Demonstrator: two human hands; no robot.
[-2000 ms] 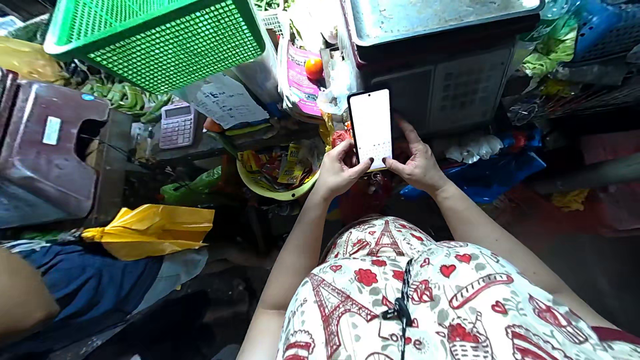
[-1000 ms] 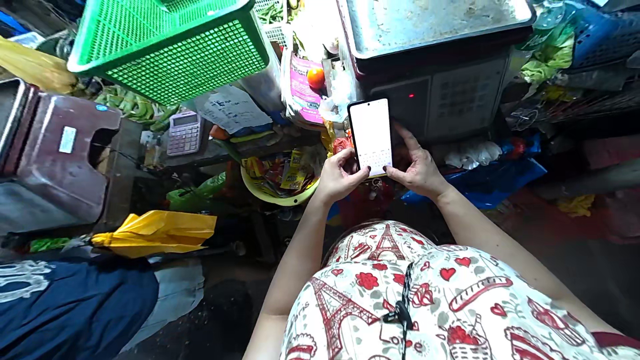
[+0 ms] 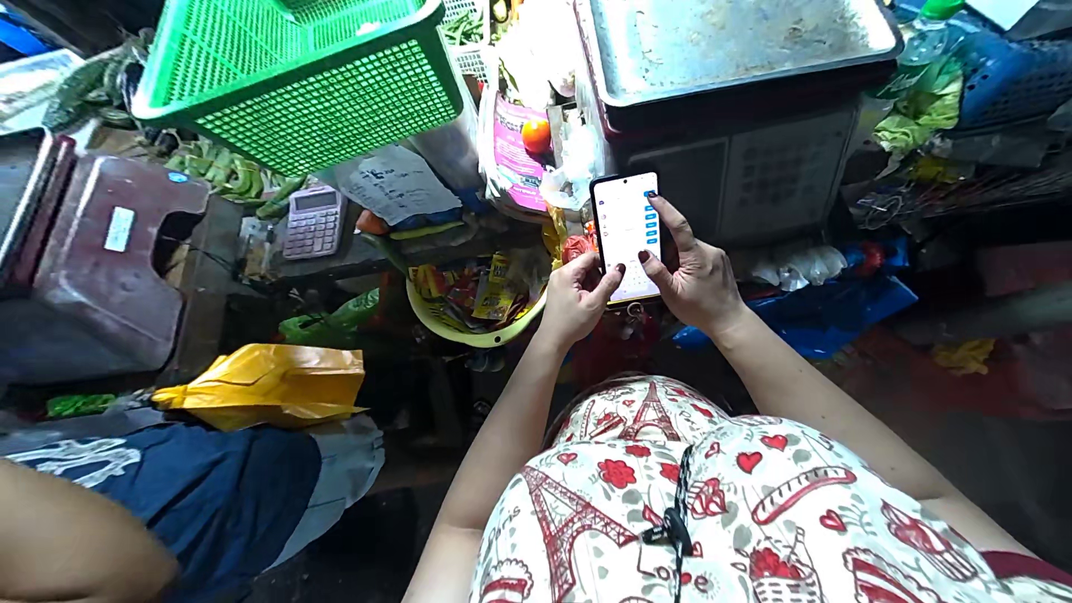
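Observation:
A smartphone (image 3: 626, 239) with a lit, mostly white screen stands roughly upright between my hands. My left hand (image 3: 578, 300) grips its lower left edge, thumb on the screen's lower part. My right hand (image 3: 695, 272) is at the right side, its index fingertip on the upper right of the screen and its thumb near the lower right edge. Whether the right palm bears any of the phone's weight cannot be told. A yellow basin (image 3: 477, 337) of small packets sits just left of my left hand, and a dark weighing scale (image 3: 779, 163) stands beyond my right hand.
A green plastic basket (image 3: 335, 109), a pink calculator (image 3: 314, 223) and a sheet of handwritten paper (image 3: 398, 188) lie to the left. A metal tray (image 3: 737, 42) tops the scale. A tomato (image 3: 536, 136) sits left of it. Another person's arm (image 3: 75, 536) shows at lower left, near a yellow bag (image 3: 272, 381).
My right index finger has reached up to the upper right of the screen, where earlier both thumbs were at its bottom. The screen's content has changed. The other person's arm has come back into view.

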